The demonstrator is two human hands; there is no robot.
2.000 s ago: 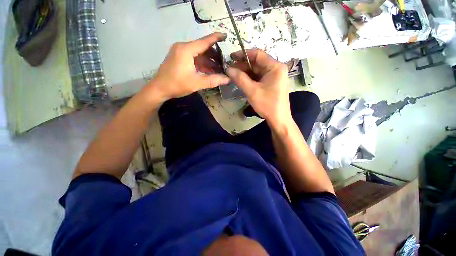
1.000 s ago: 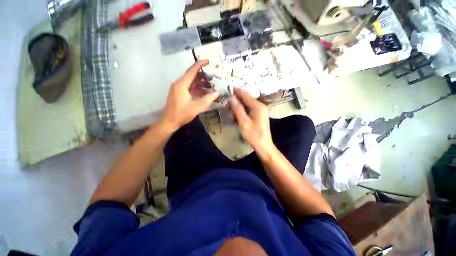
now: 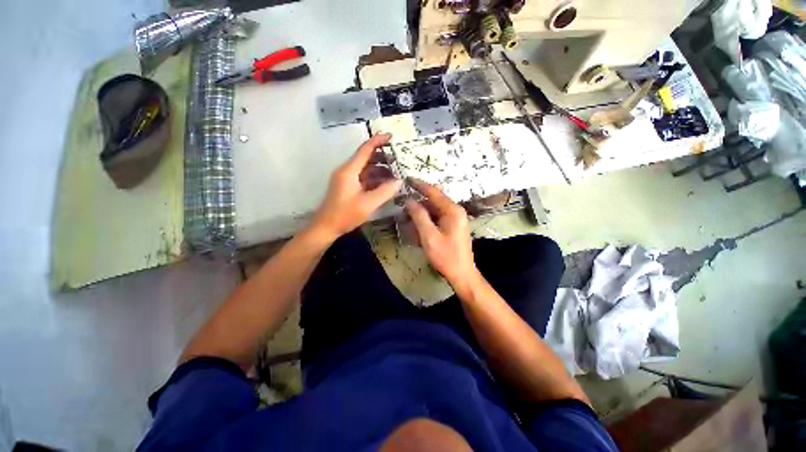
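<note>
My left hand (image 3: 358, 196) is over the table's front edge, thumb and fingers bent around a small dark metal part (image 3: 402, 184) that is mostly hidden. My right hand (image 3: 444, 231) meets it from the right, fingertips at the part. The thin rod seen earlier in my right hand cannot be made out now. Beyond my hands, the sewing machine bed has a dark opening with a round shiny piece (image 3: 406, 99), a silver slide plate (image 3: 346, 109) left of it and a smaller plate (image 3: 433, 120) in front.
The cream machine head (image 3: 566, 48) is at upper right. Red-and-black pliers (image 3: 269, 69) lie by a checked cloth (image 3: 210, 150). A brown pouch (image 3: 133, 132) is far left. A long thin rod (image 3: 541, 132) and a red-handled tool (image 3: 552, 106) lie right of the bed. White cloth (image 3: 623, 309) is at lower right.
The view has shifted, so the pliers, bed and machine head now show. The rod that stood out from my right hand is no longer distinct. Both hands stay together at the part.
</note>
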